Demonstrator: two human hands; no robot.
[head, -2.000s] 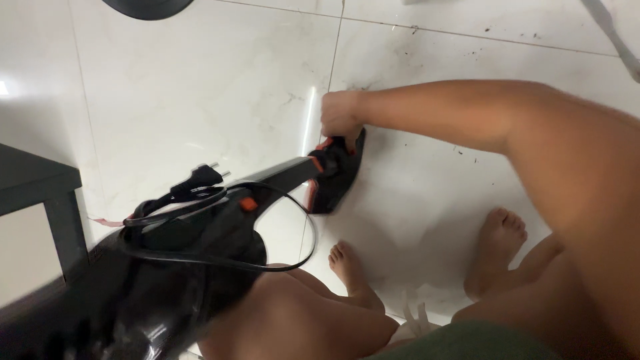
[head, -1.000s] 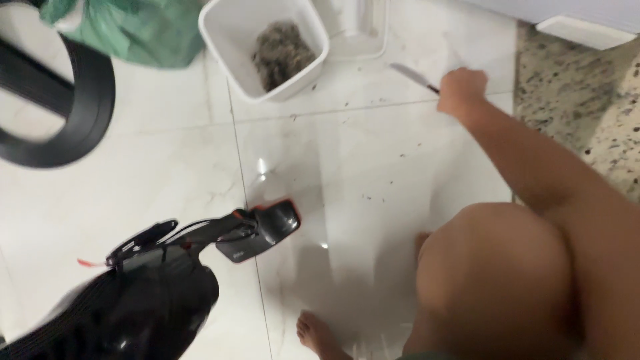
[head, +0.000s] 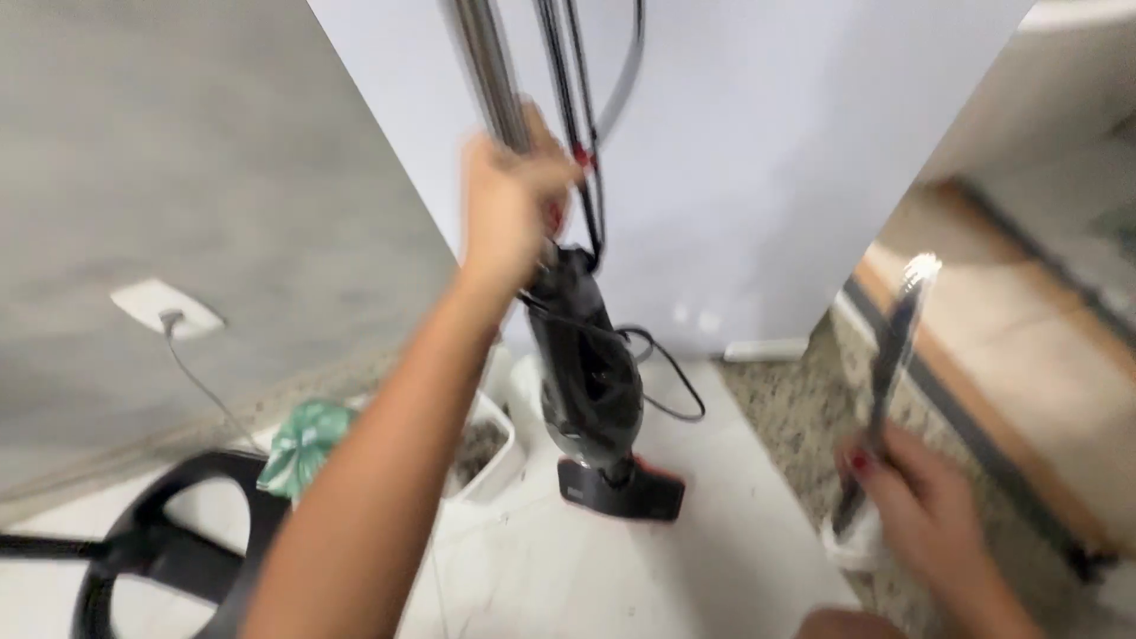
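My left hand [head: 515, 191] grips the metal tube of a black upright vacuum cleaner [head: 590, 382], which stands with its floor head [head: 621, 490] on the white tiles. A black power cord [head: 679, 382] loops beside its body. My right hand [head: 923, 506], blurred, holds a knife [head: 895, 346] with its shiny tip pointing up, over the speckled stone strip at the right. A small white object [head: 856, 541] lies just below that hand; what it is, I cannot tell.
At the left are a black round base [head: 164, 555], a green plastic bag [head: 306, 444] and a white bin [head: 501, 461] with grey fluff inside. A wall socket [head: 167, 309] has a plug in it. A large white panel [head: 737, 160] rises behind the vacuum cleaner.
The view has swung up a lot. The vacuum cleaner lay slanting at the lower left and now stands upright, with my left hand on its tube. The knife in my right hand is now raised.
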